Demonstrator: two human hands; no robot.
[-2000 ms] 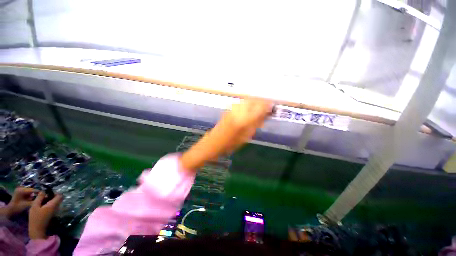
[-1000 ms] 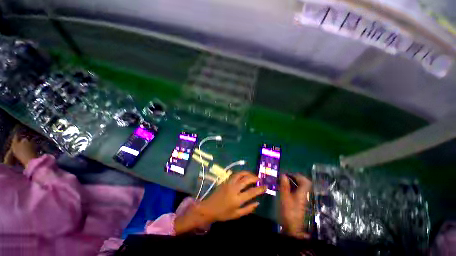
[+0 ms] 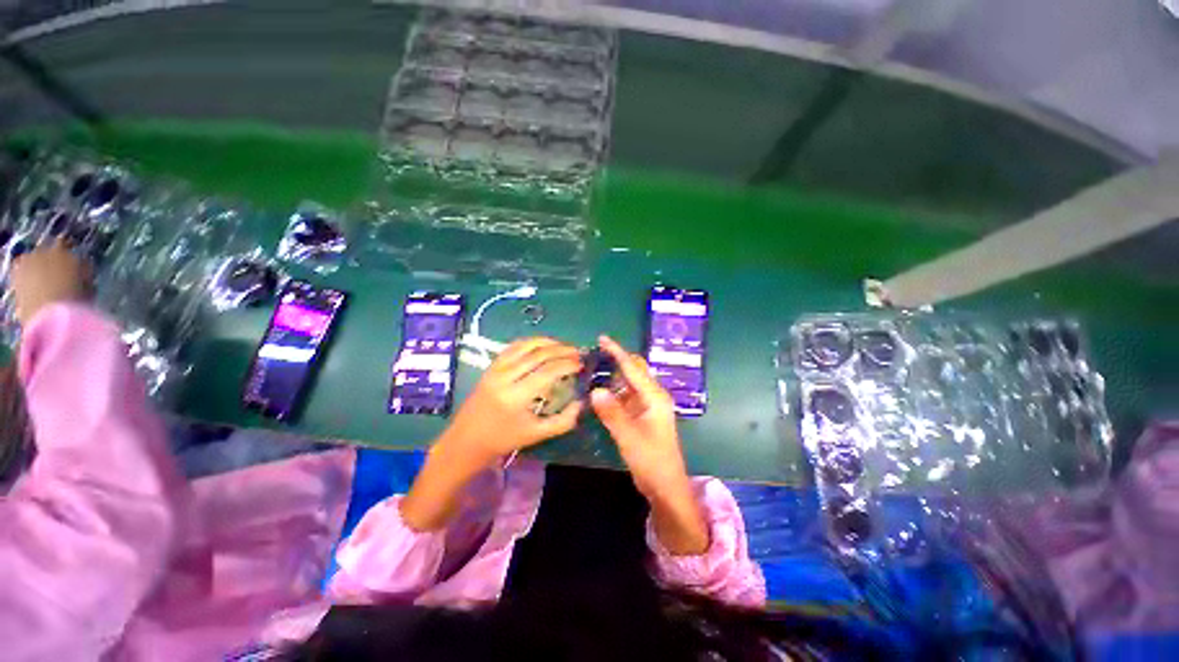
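My right hand (image 3: 643, 420) holds a small round black device (image 3: 599, 370) between thumb and fingers, over the green mat between two lit phones. My left hand (image 3: 524, 395) is beside it, fingers curled, with something small and hard to make out at its fingertips. One phone (image 3: 425, 353) lies left of my hands and another phone (image 3: 678, 349) lies to the right. A thin white cable (image 3: 489, 308) with pale-yellow strips (image 3: 478, 351) runs behind and partly under my left hand. A small dark ring (image 3: 533, 313) lies near the cable end.
A clear blister tray (image 3: 905, 414) with dark rounds lies right. An empty ribbed tray (image 3: 498, 97) is at the back. A third phone (image 3: 295, 352) and loaded trays (image 3: 168, 246) are left, where a neighbour's hand (image 3: 49, 278) reaches. A slanting support (image 3: 1021, 239) stands back right.
The view has tilted down from the shelf to the mat. My hands have come together between the phones, and the black device now shows clearly at my right fingertips.
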